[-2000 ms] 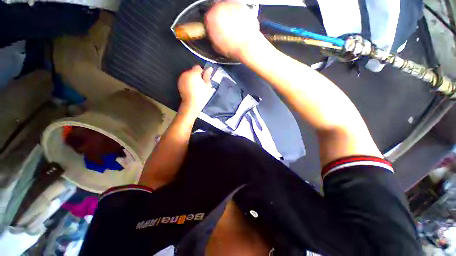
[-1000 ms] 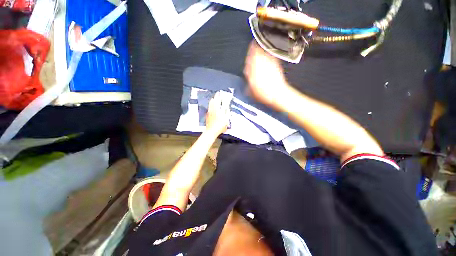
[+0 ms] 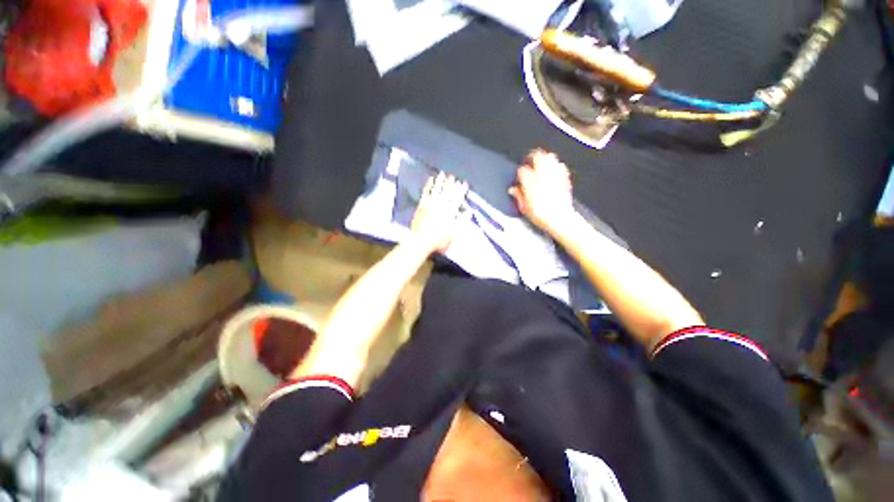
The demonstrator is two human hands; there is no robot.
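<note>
A dark blue-grey garment panel (image 3: pixel 417 130) with pale patches lies on the black ribbed table cover, near my body. My left hand (image 3: pixel 441 208) rests flat on its pale side, fingers extended, over part of a darker grey piece. My right hand (image 3: pixel 544 188) is at the panel's right far edge with its fingers curled; whether it pinches the cloth cannot be told. The steam iron (image 3: pixel 573 93), with an orange-brown handle and pale rim, sits untouched on the table beyond my right hand.
A blue and yellowish hose (image 3: pixel 711 106) runs right from the iron. Loose grey and white pieces (image 3: pixel 407 34) lie at the far side. At left are a blue-topped box (image 3: pixel 230 78) and red plastic bag (image 3: pixel 69 59). A scrap bucket (image 3: pixel 235 353) stands below the table.
My right hand held the iron two seconds ago; it let go and has come down to the panel. My left hand now lies flatter on the panel. The head view has shifted.
</note>
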